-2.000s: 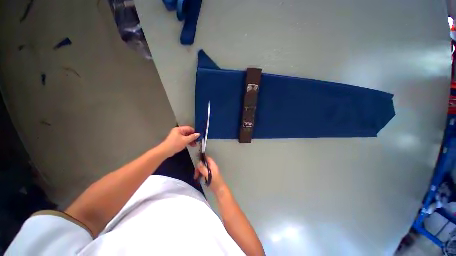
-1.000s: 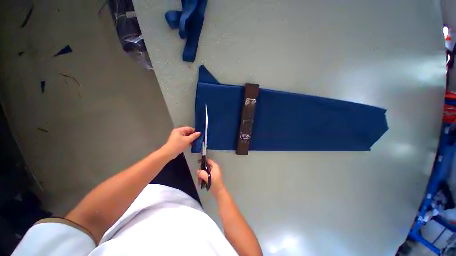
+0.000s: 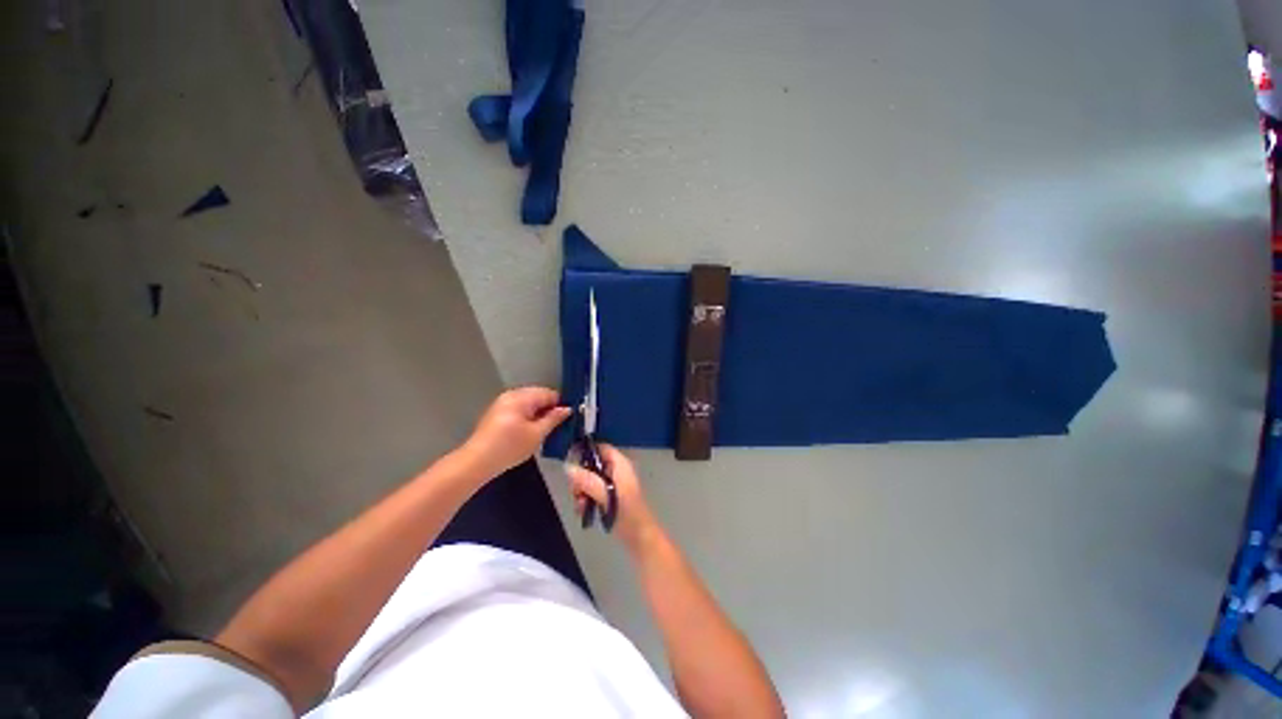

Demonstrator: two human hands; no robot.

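A folded navy-blue fabric piece (image 3: 900, 363) lies on the pale grey table, its pointed end to the right. A dark brown cloth weight (image 3: 702, 363) lies across it, left of its middle. My right hand (image 3: 613, 492) holds the black handles of the fabric shears (image 3: 592, 368) at the fabric's near left corner. The silver blade lies over the fabric's left end and points away from me. My left hand (image 3: 520, 427) pinches the fabric's near left corner beside the shears. Whether the lower blade is under the cloth is hidden.
Crumpled navy offcut strips (image 3: 541, 113) lie on the table (image 3: 872, 155) beyond the fabric. Plastic-wrapped dark material (image 3: 368, 127) is along the table's left edge. Dark scraps (image 3: 208, 201) lie on the floor at the left. A blue metal frame (image 3: 1248, 590) stands at the far right.
The fabric, weight and offcut strips sit lower in the view than before, as the view has shifted. Both hands stay at the same corner, the right on the shears, the left on the cloth.
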